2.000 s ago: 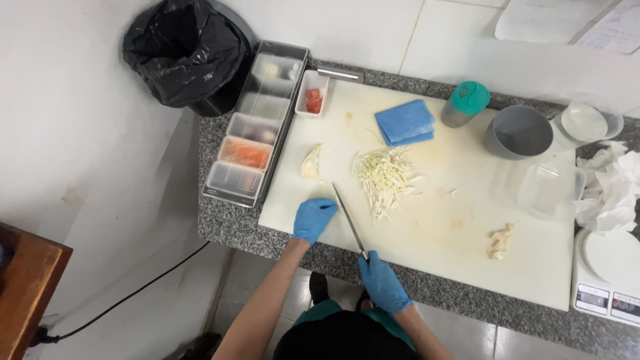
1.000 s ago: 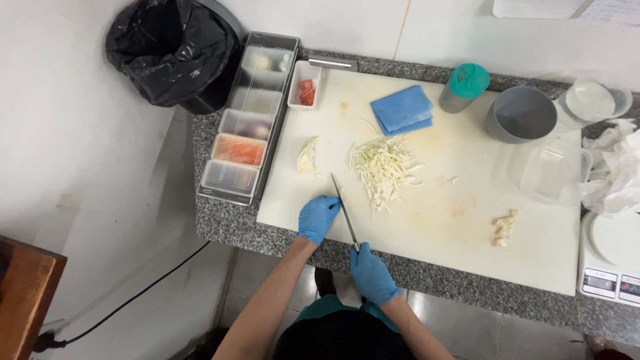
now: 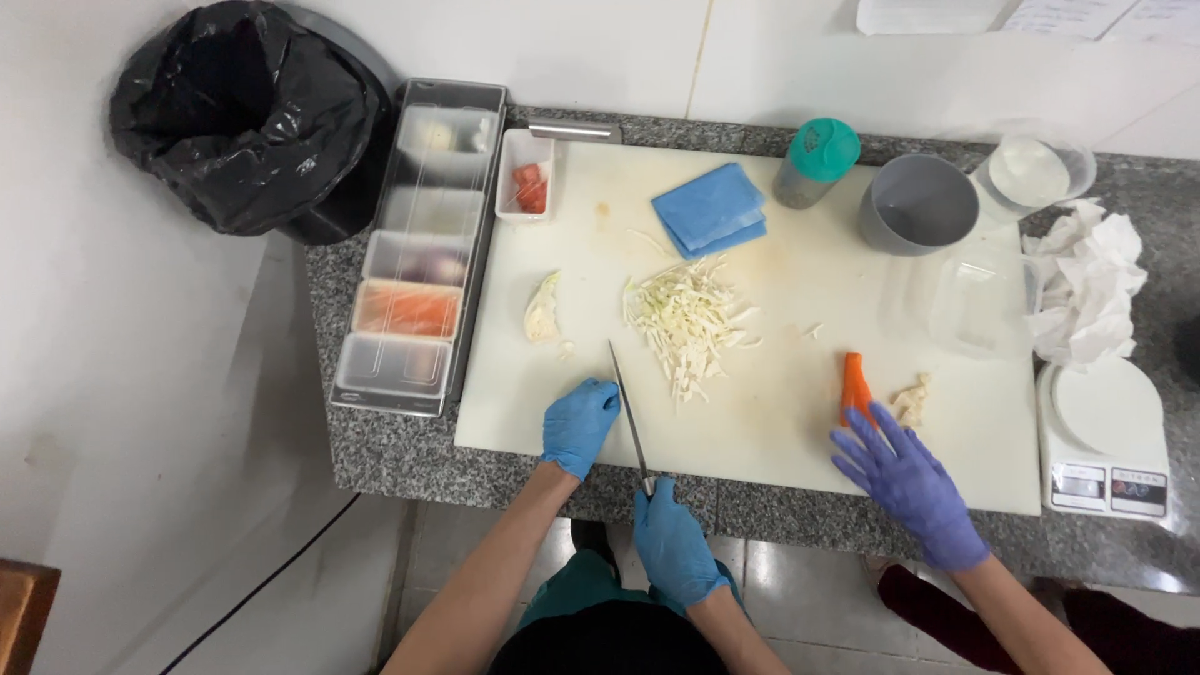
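My right hand point(image 3: 677, 544), in a blue glove, grips the handle of a kitchen knife point(image 3: 631, 419) at the near edge of the white cutting board point(image 3: 797, 450). The blade points away from me. My left hand point(image 3: 581, 427), also gloved in blue, is closed beside the blade; whether it pinches something small is hidden. Shredded cabbage point(image 3: 692, 323) lies in a heap beyond the knife, to its right. A cabbage wedge point(image 3: 542, 307) rests farther left. On the right, another person's purple-gloved hand point(image 3: 905, 483) touches or nearly touches a piece of carrot point(image 3: 854, 386), close to pale scraps point(image 3: 911, 400).
A lidded ingredient organizer point(image 3: 422, 225) and a small tub of red pieces point(image 3: 527, 178) stand left. Behind are a folded blue cloth point(image 3: 711, 211), a green-lidded shaker point(image 3: 817, 161) and a gray bowl point(image 3: 919, 206). Crumpled paper point(image 3: 1087, 281) and a kitchen scale point(image 3: 1104, 436) are right.
Another person's purple-gloved hand and a piece of carrot have come into view at the right of the board. My hands stay near the knife, which remains in my right hand.
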